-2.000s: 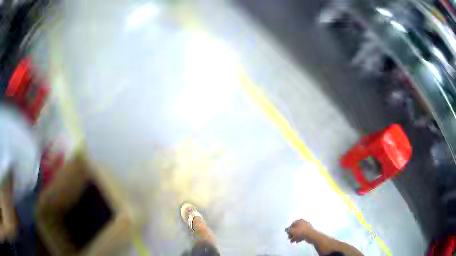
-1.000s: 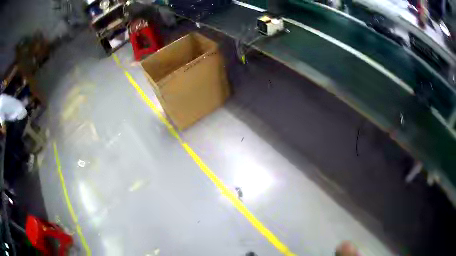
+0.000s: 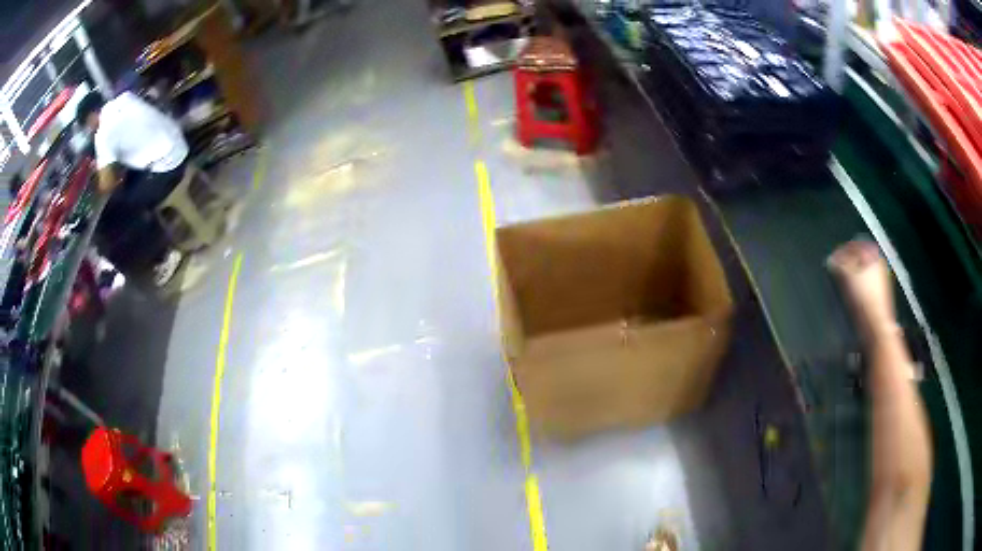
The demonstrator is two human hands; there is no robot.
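My right hand [image 3: 858, 267] is over the dark green bench [image 3: 791, 231] at the right, with the bare forearm rising from the bottom edge. Its fingers look curled, but blur hides whether it holds anything. My left hand is not in view. An open, tall brown carton [image 3: 619, 377] stands on the floor left of my arm, beside the bench. Its inside is shadowed, and no contents can be made out. A stack of black trays [image 3: 743, 97] lies on the bench beyond my hand.
A red stool [image 3: 555, 97] stands behind the carton, and another red stool [image 3: 135, 479] is at the lower left. A person [image 3: 140, 135] in a white top sits at the left bench. Red-orange trays [image 3: 937, 97] are at the upper right. Yellow lines run along the grey floor.
The view has swung toward the right bench, and the carton is now nearer and lower. My right hand has come up from the bottom edge to over the bench.
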